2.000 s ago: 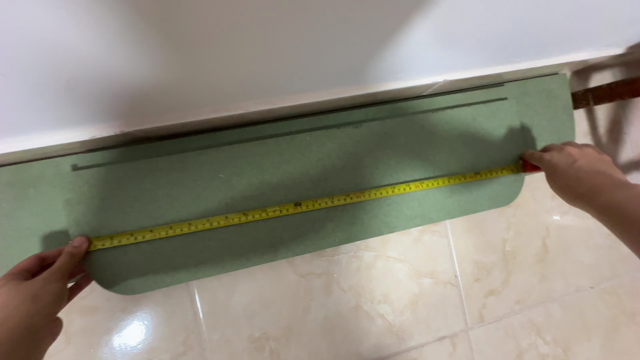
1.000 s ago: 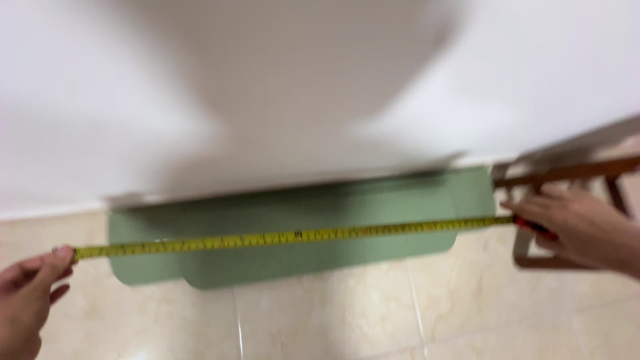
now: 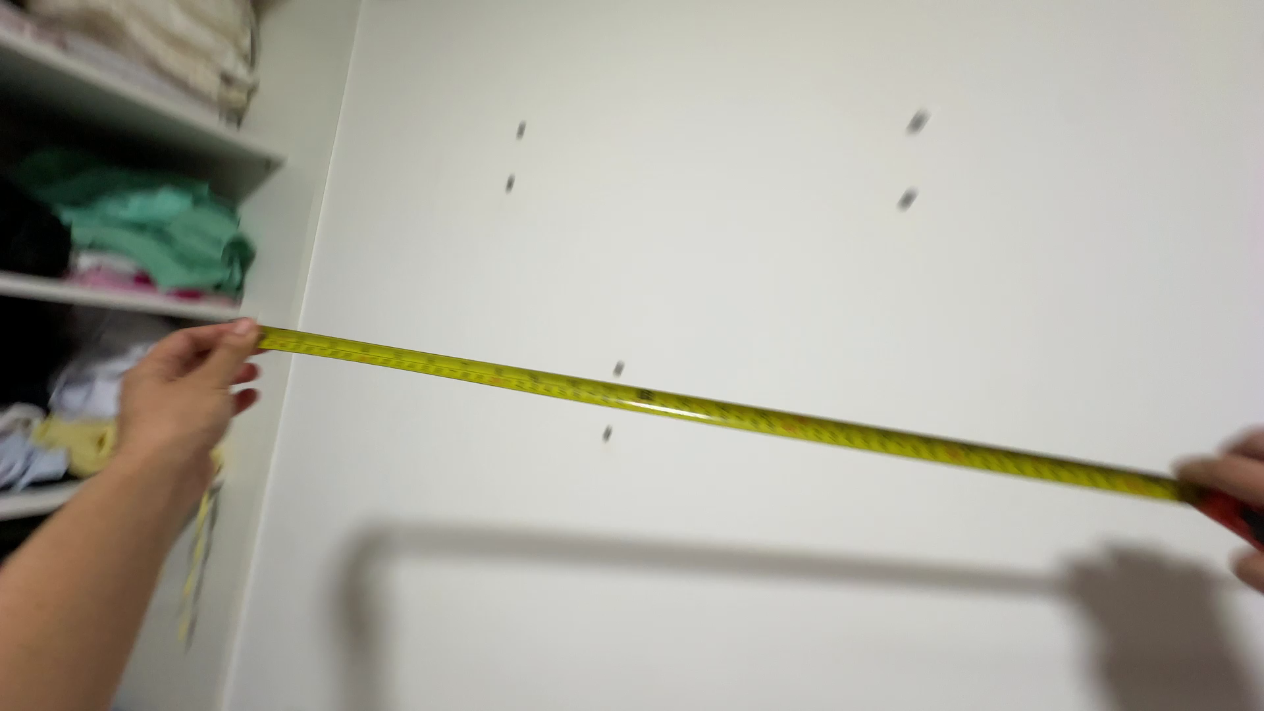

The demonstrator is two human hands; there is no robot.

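Observation:
A yellow tape measure blade stretches across the view in front of a white wall, sloping down to the right. Its left end is pinched between the thumb and fingers of my left hand, beside the edge of an open shelf unit. At the right edge my right hand, partly cut off by the frame, grips the red and black tape case. The blade looks held off the wall, and its shadow falls lower down. Its markings are blurred.
Several small dark marks or holes, one at the upper right, dot the wall in pairs. On the left, white shelves hold folded cloths, among them a green one. Thin yellowish and dark strips hang below my left hand.
The view has swung up from the green panels on the tiled floor to the wall and shelves. Both hands have moved away from the panels with the tape still stretched between them.

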